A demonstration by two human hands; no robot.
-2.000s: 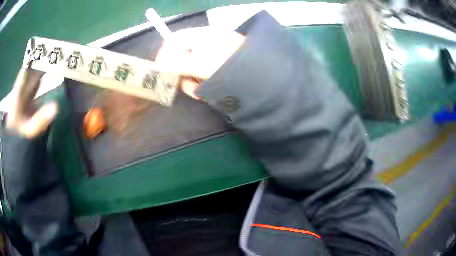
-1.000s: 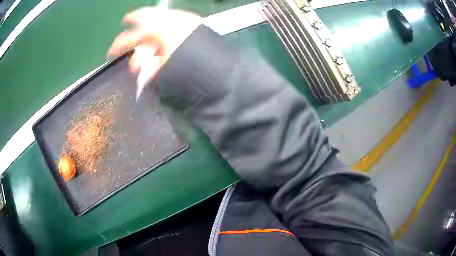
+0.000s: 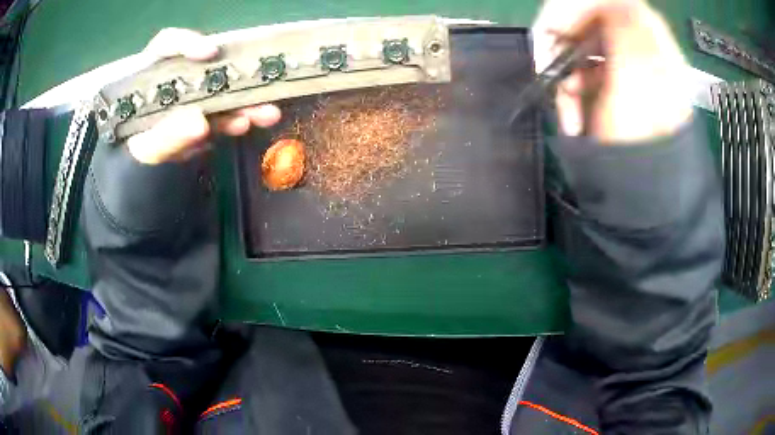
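My left hand (image 3: 183, 127) holds a long grey-beige bar fixture (image 3: 365, 75) by its left part, with fingers above and below it. The bar has a row of several dark round seats and spans the upper edge of a black tray (image 3: 501, 252). My right hand (image 3: 608, 76), blurred, holds dark tweezers (image 3: 557, 72) at the tray's upper right, their tips pointing down-left, apart from the bar. Fine copper-coloured pieces (image 3: 365, 144) lie spread on the tray. A round orange clump (image 3: 284, 164) sits at their left.
Stacked bar fixtures (image 3: 743, 187) stand at the right, with a single bar (image 3: 732, 47) behind them. Another bar (image 3: 70, 183) lies at the left beside a black block (image 3: 24, 174). Part of a person's arm (image 3: 10, 327) shows at the lower left edge.
The view has swung left. My left hand, out of view one second ago, now shows with the bar. My right hand has moved to the tray's upper right, and its tweezers now show dark.
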